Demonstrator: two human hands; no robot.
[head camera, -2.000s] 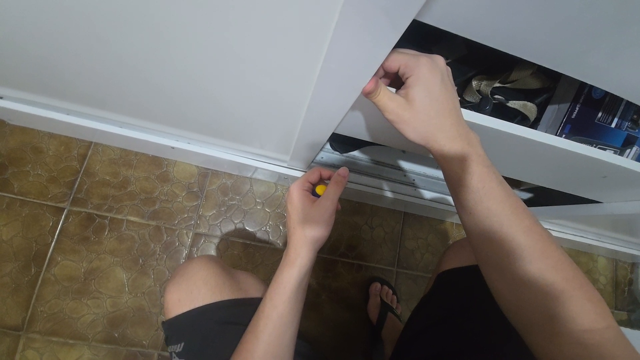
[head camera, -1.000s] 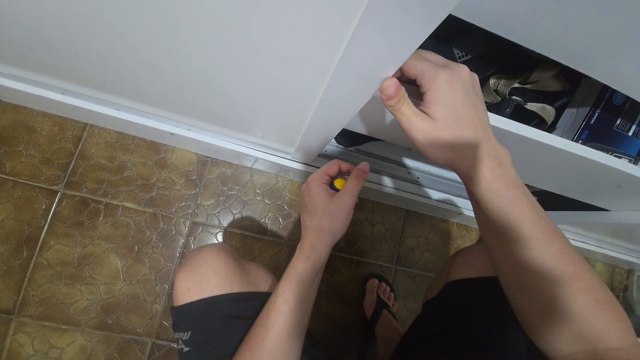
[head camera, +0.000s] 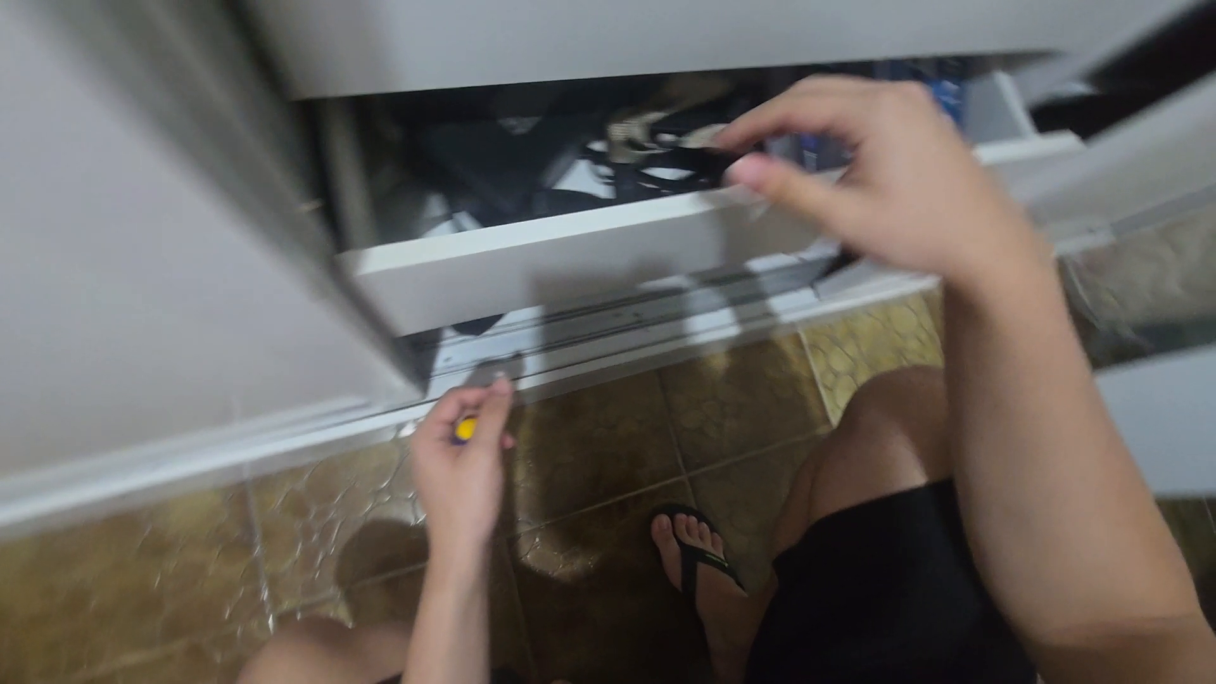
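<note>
My left hand (head camera: 465, 456) is closed around a small tool with a yellow end (head camera: 465, 429), most of it hidden by the fingers, just above the floor beside the bottom track (head camera: 608, 328). My right hand (head camera: 893, 171) is over the front edge of a white drawer (head camera: 589, 228), thumb and fingers apart with nothing seen between them. Inside the drawer lie dark items and sandals with pale straps (head camera: 636, 142); a blue printed box (head camera: 945, 90) is partly hidden behind my right hand.
A white sliding door panel (head camera: 171, 266) stands at the left. A white panel (head camera: 665, 38) is above the drawer. Brown patterned floor tiles (head camera: 589, 456) lie below, with my foot in a black flip-flop (head camera: 698, 556) on them.
The view has turned to the right. My right hand, earlier at the door panel's edge, is now away from it, over the drawer front. More of the drawer shows. The yellow-ended tool stays in my left hand.
</note>
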